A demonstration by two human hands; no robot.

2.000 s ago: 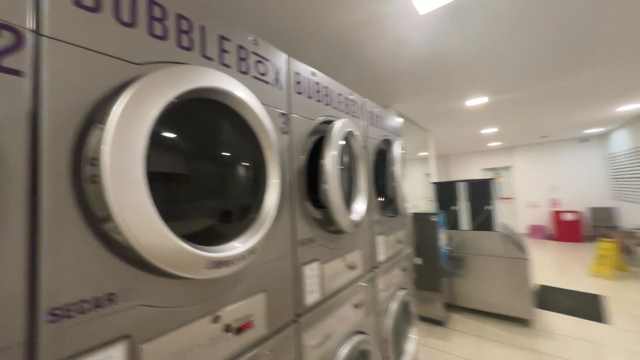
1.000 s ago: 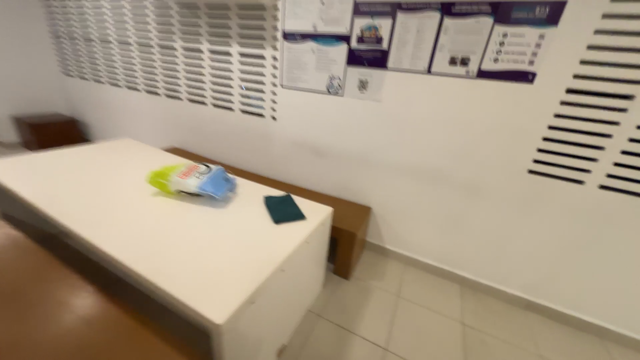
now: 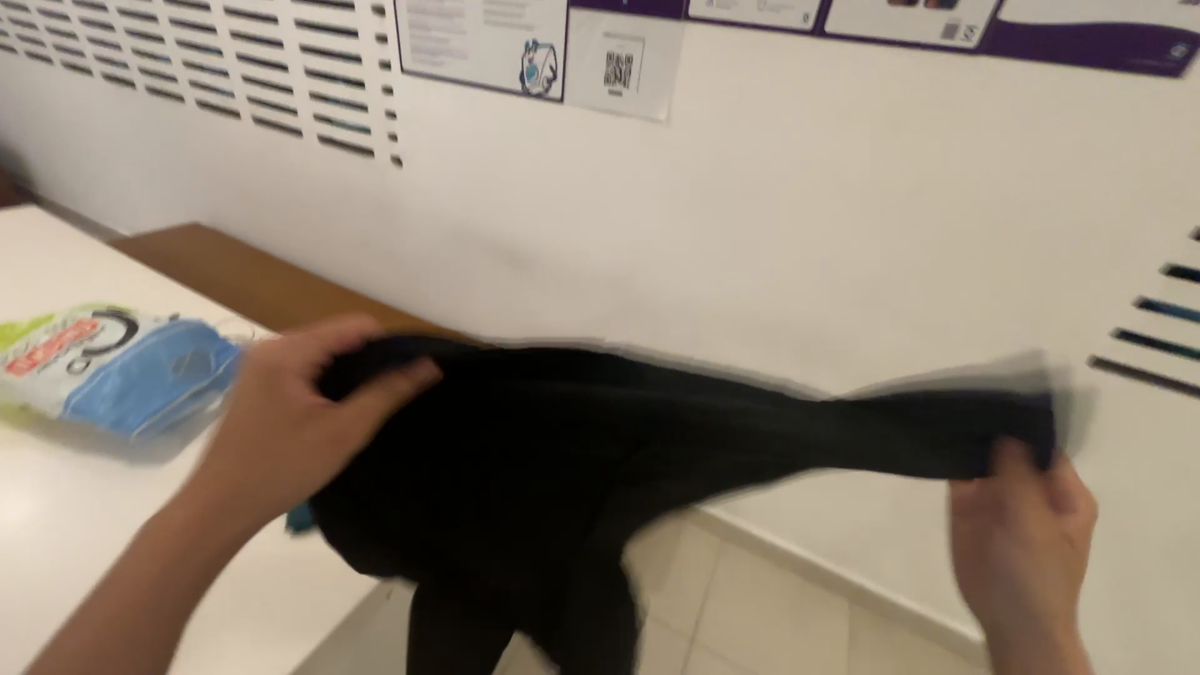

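Note:
A black cloth garment (image 3: 525, 450) hangs stretched between my two hands, in front of the table's corner. My left hand (image 3: 328, 403) grips its upper left edge between thumb and fingers. At the right, my right hand (image 3: 1027, 525) pinches the end of a narrow part, blurred by motion. Lower parts of the garment hang down past the bottom of the view. Just left of my left hand, a plastic packet (image 3: 122, 370) in white, blue and green lies on the table. A bit of teal cloth (image 3: 299, 518) shows behind the garment, mostly hidden.
The white table (image 3: 56, 534) fills the lower left. Behind it a brown bench (image 3: 253, 277) runs along the white wall (image 3: 844, 234), which has slotted vents (image 3: 281, 84) and posters (image 3: 478, 37). Floor tiles (image 3: 750, 600) show below the garment.
The view has swung from the washing machines to the table and wall. Both my hands have come into view with the black garment; neither was seen in the earlier frames.

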